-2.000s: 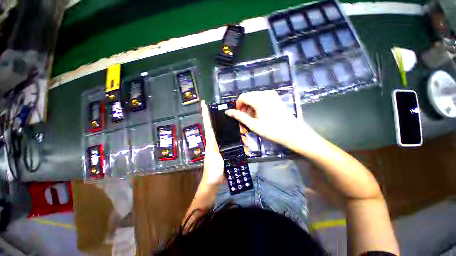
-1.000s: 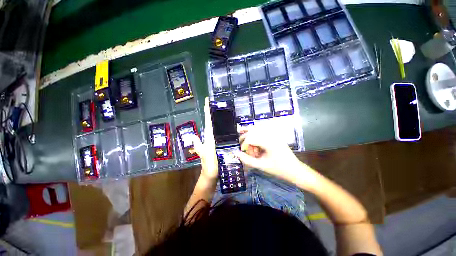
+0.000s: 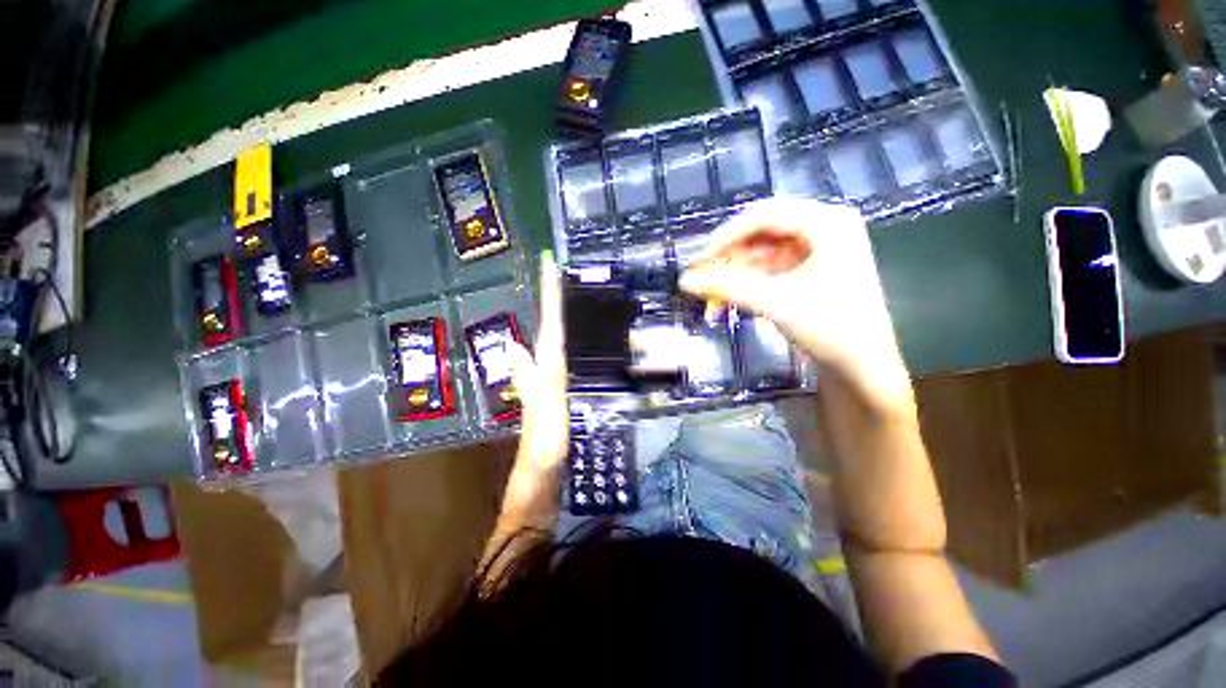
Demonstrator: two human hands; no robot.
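Note:
My left hand [image 3: 543,390] holds an open black flip phone [image 3: 597,329] upright along its left side, dark screen half above and white-marked keypad below. My right hand [image 3: 773,276] is raised to the right of the phone, not touching it, over the near lens tray [image 3: 555,202]. Its thumb and finger are close together; whether anything thin is between them cannot be told. The near lens tray holds rows of dark-framed greyish rectangles, its lower part glaring and partly hidden by my hand.
A clear phone tray [image 3: 390,235] at left holds several closed phones, some red-edged, with a yellow card [image 3: 253,186]. A second lens tray [image 3: 992,148] lies beyond. Closed phones [image 3: 592,67] stand near the belt edge. A smartphone [image 3: 1086,285] and white fan [image 3: 1183,218] are at right.
My right hand has lifted from the middle of the phone, moving up and right over the near lens tray. My left hand still holds the open phone. The view has shifted slightly.

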